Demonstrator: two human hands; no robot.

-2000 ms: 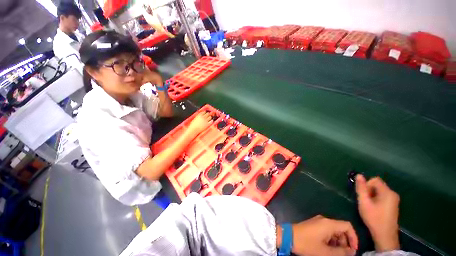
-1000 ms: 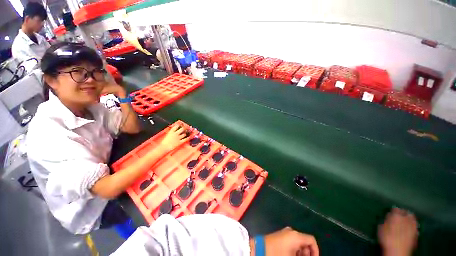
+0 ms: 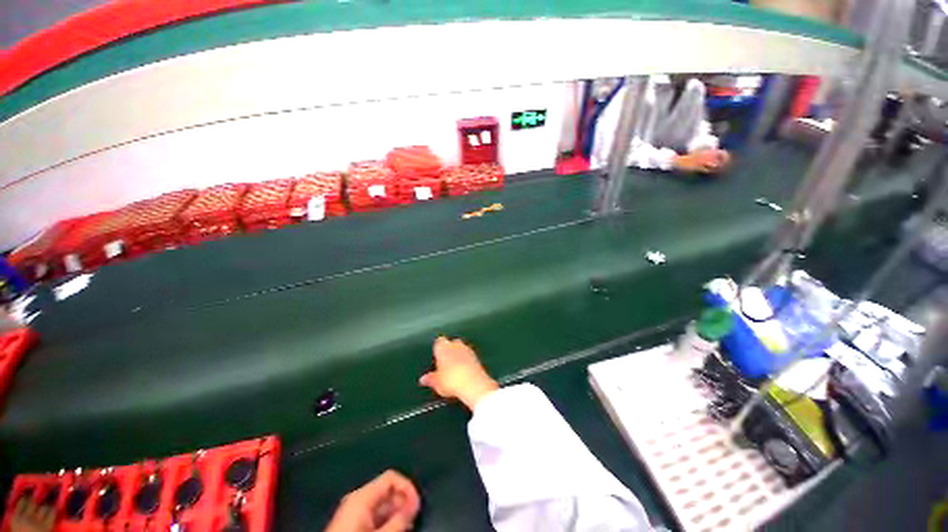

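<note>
My right hand (image 3: 457,371) is over the green belt (image 3: 395,301) at the centre, its fingers apart, with no object visible in it. My left hand (image 3: 380,505) is at the bottom edge, partly cut off, with its fingers curled; whether it holds anything cannot be told. A small dark round module (image 3: 326,401) with a pale part lies on the belt, left of my right hand. The red tray (image 3: 266,457) at the lower left holds several black round parts, one of them a dark disc (image 3: 241,474).
A white perforated tray (image 3: 665,416) stands at the right, with a dark controller (image 3: 795,442) and blue container (image 3: 743,348) on or beside it. Stacked red trays (image 3: 275,203) line the far edge. Metal posts (image 3: 624,145) rise at right. A person (image 3: 655,130) sits beyond. Small parts (image 3: 655,257) lie on the belt.
The view has swung right. The white perforated tray and controller have come into view, and the co-worker is mostly out of it. My right hand has reached forward over the belt.
</note>
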